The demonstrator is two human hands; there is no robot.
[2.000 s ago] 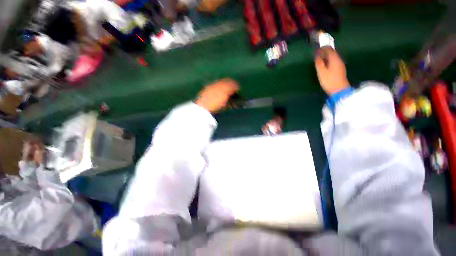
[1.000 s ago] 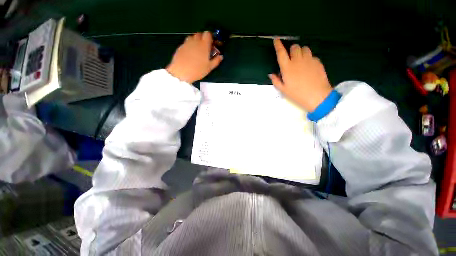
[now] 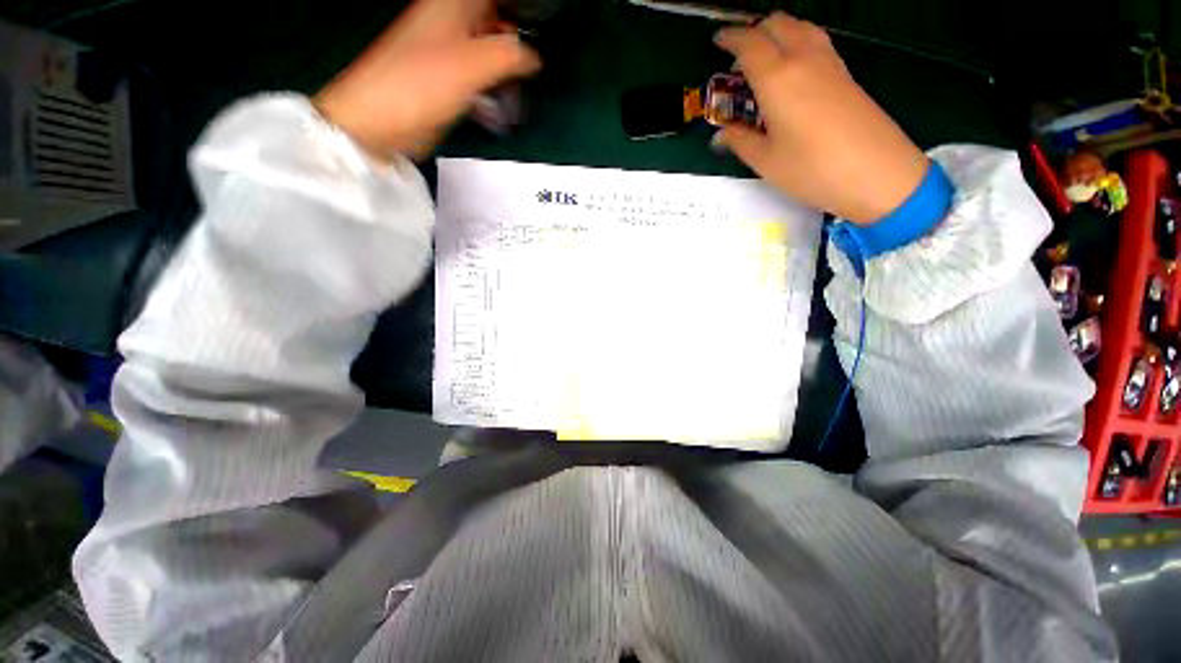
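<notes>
My right hand (image 3: 829,123) holds a small unit by its module (image 3: 731,100) between thumb and fingers. The unit's dark screen (image 3: 654,112) points left, joined by a short orange flex. My left hand (image 3: 434,78) is blurred at the upper left; a small dark unit (image 3: 497,106) shows under its fingers, and another dark thing at the top edge is unclear. The printed record sheets (image 3: 622,311) lie below both hands, with yellow slips at their edge. A blue wrist strap (image 3: 907,214) is on my right wrist.
A red parts tray (image 3: 1129,337) with units in its pockets stands at the right edge. Two units (image 3: 1065,292) lie beside it, below a small figurine (image 3: 1085,175) and a tool holder. A beige vented box (image 3: 65,136) stands at the left. A thin light strip crosses the top.
My right hand has taken hold of a unit that did not show in it before. My left hand has moved up and left in the picture. More of the red tray shows.
</notes>
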